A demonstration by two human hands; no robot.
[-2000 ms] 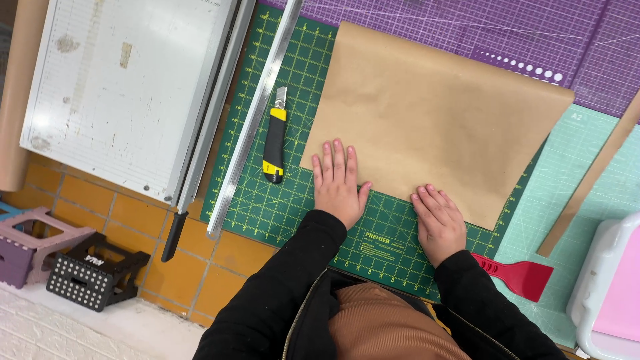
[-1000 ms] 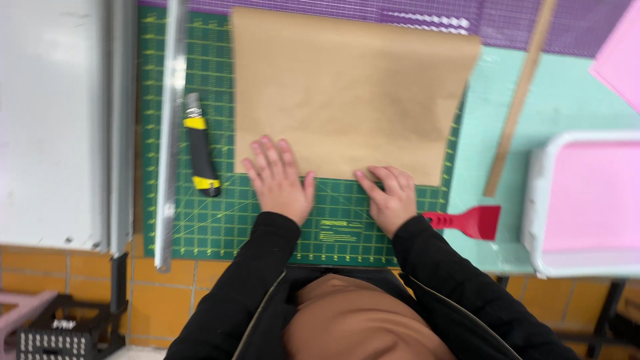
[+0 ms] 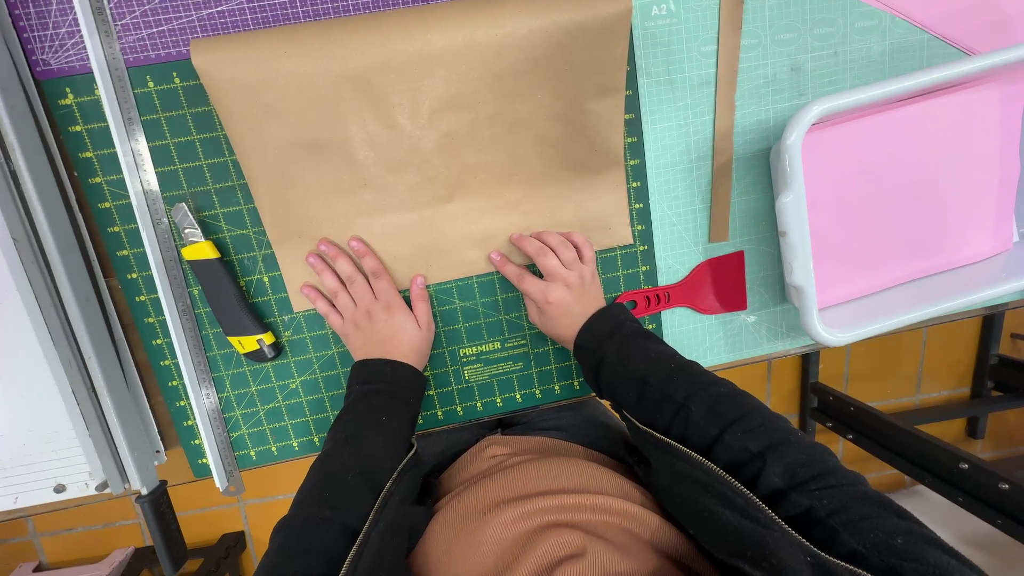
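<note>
A sheet of brown kraft paper (image 3: 432,144) lies over the green cutting mat (image 3: 512,384), its far edge curved as if folded or rolled over. My left hand (image 3: 372,308) rests flat with spread fingers on the paper's near edge, toward its left corner. Further right, my right hand (image 3: 556,280) touches the same edge, fingers bent, thumb pointing left. Neither hand grips anything. To the left of the paper are a black and yellow utility knife (image 3: 228,292) with its blade out and a long metal ruler (image 3: 164,240).
A red plastic scraper (image 3: 704,288) lies beside my right sleeve. Beyond it, a brown strip (image 3: 726,120) crosses a mint cutting mat (image 3: 768,200), near a white tray (image 3: 792,224) holding pink sheets (image 3: 904,192). A paper trimmer (image 3: 48,384) stands at the left; a purple mat (image 3: 160,32) lies at the back.
The view has turned and shifted to the right. Both hands stay at the paper's near edge, and the right hand's fingers are more spread than two seconds ago.
</note>
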